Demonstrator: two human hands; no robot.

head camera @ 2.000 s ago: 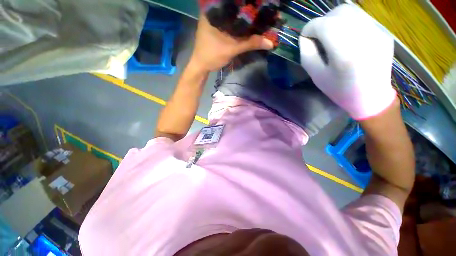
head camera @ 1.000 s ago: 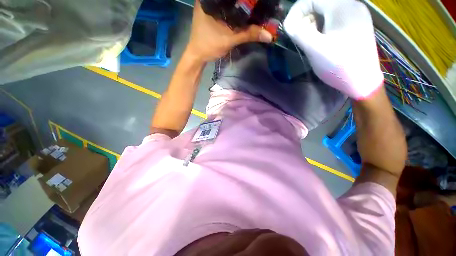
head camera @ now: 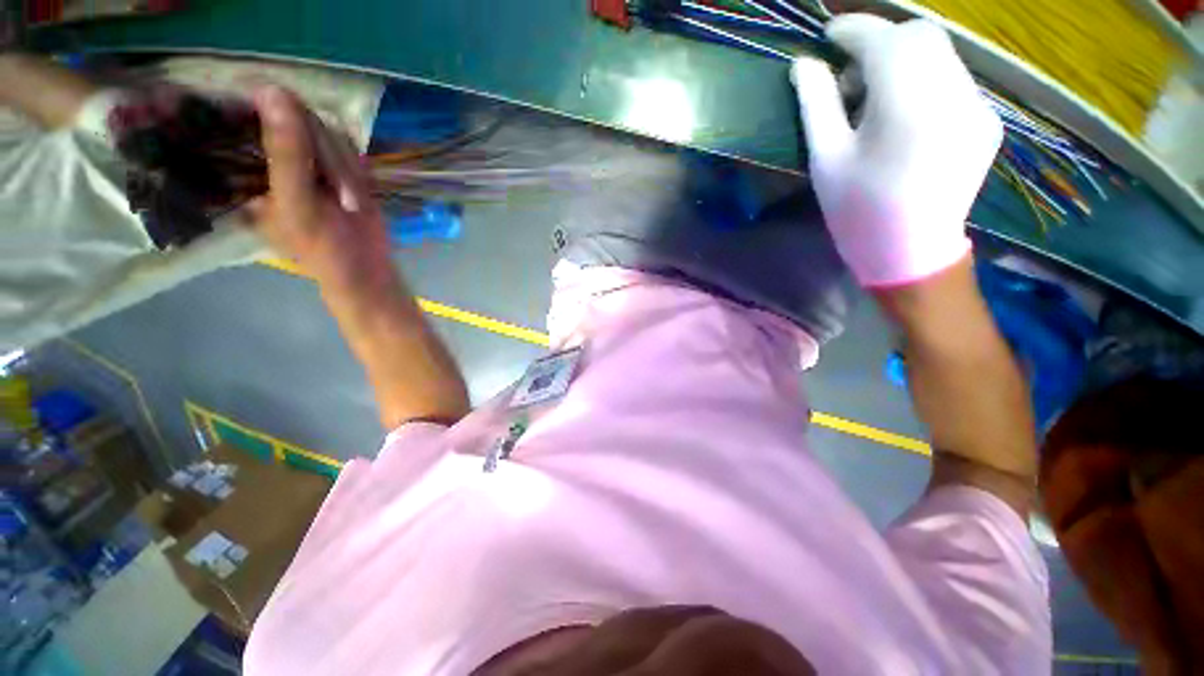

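Note:
My bare left hand point(head camera: 310, 178) is out at the upper left, blurred, gripping a bunch of dark connector housings point(head camera: 185, 165). Multicoloured wires point(head camera: 462, 178) trail to the right from it. My right hand point(head camera: 904, 152), in a white glove with a pink cuff, is over the green bench point(head camera: 502, 93). Its thumb and fingers are bent around the loose wires point(head camera: 746, 27) there; the fingertips are partly hidden, so a grip cannot be confirmed. A red connector housing point(head camera: 611, 12) lies at the top edge, left of these wires.
Another person's hand point(head camera: 46, 93) reaches in at the upper left, beside the bunch. A pale tray point(head camera: 1036, 86) holds yellow wires point(head camera: 1083, 46). Loose multicoloured wires point(head camera: 1056, 172) lie right of my glove. A pale cover point(head camera: 79, 251) hangs at left. Blue stools stand below.
My left hand has swung left with the bunch, away from my glove. Another person's hand has appeared beside it. The bench edge now shows between my hands, with a red housing on it.

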